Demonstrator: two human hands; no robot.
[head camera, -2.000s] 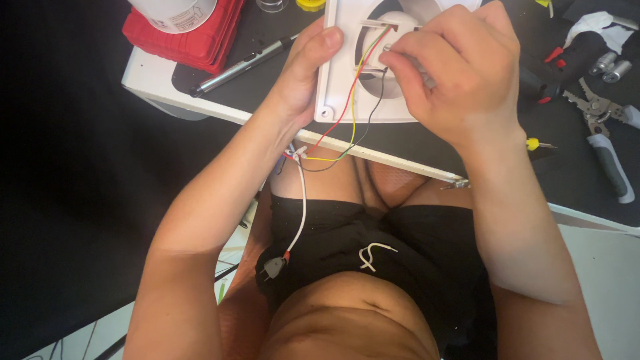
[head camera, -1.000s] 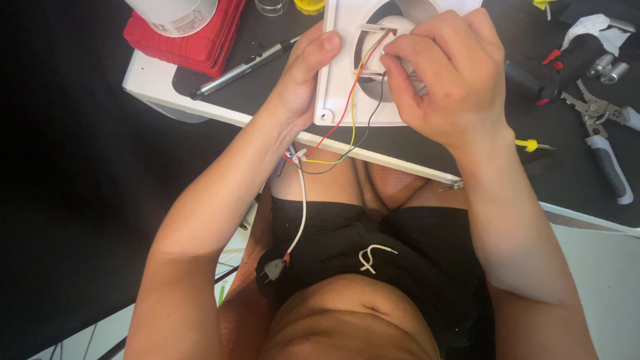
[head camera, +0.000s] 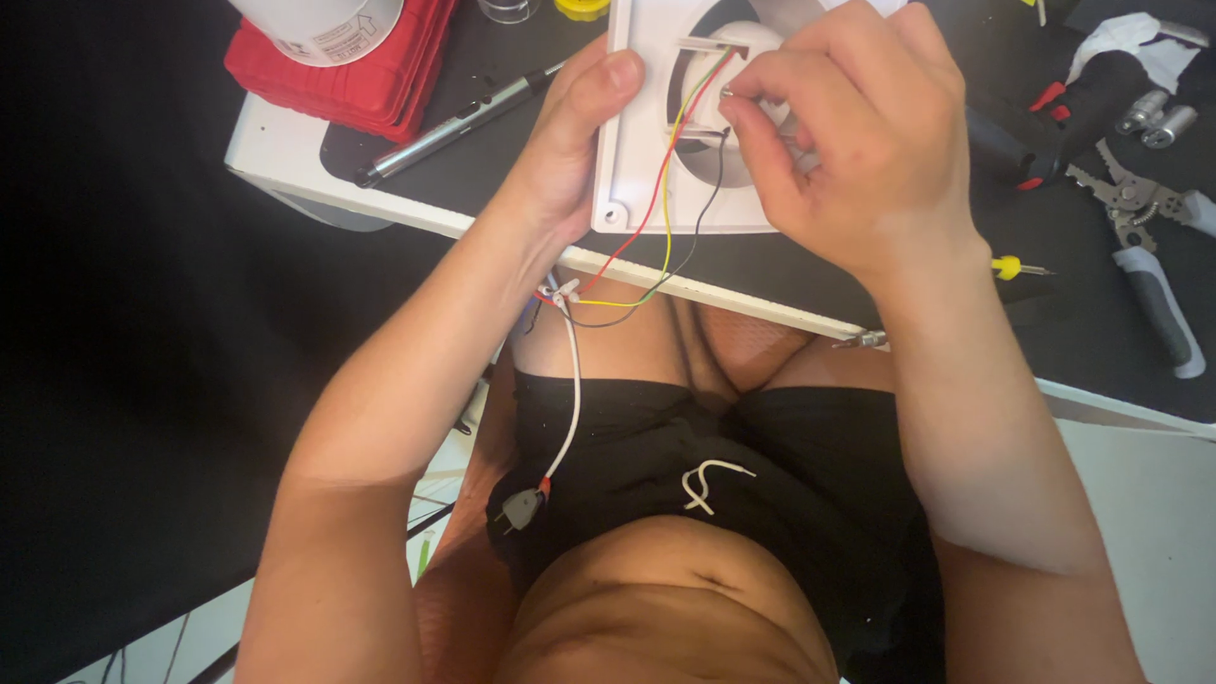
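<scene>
My left hand (head camera: 579, 123) grips the left edge of a white plastic fan housing (head camera: 638, 180), tilted at the table's front edge. Over the round hub in its opening, my right hand (head camera: 855, 133) pinches a small metal piece (head camera: 728, 92) between thumb and forefinger; what it is exactly cannot be told. Red, yellow-green and dark wires (head camera: 655, 204) run from the hub down to a white terminal block (head camera: 562, 293) below the table edge. From that block a white cable (head camera: 577, 380) hangs to a grey two-pin plug (head camera: 521, 509) over the black shorts.
A red case (head camera: 332, 85) under a white tub (head camera: 328, 24) and a silver pen-like tool (head camera: 461, 123) lie left. To the right are wire strippers (head camera: 1140, 214), a black-and-red tool (head camera: 1083, 114), metal cylinders (head camera: 1167, 125) and a yellow-handled screwdriver (head camera: 1009, 267). The white table edge (head camera: 741, 302) crosses in front.
My right hand has stayed over the hub, its fingers shifting slightly there. My left hand keeps its hold on the housing.
</scene>
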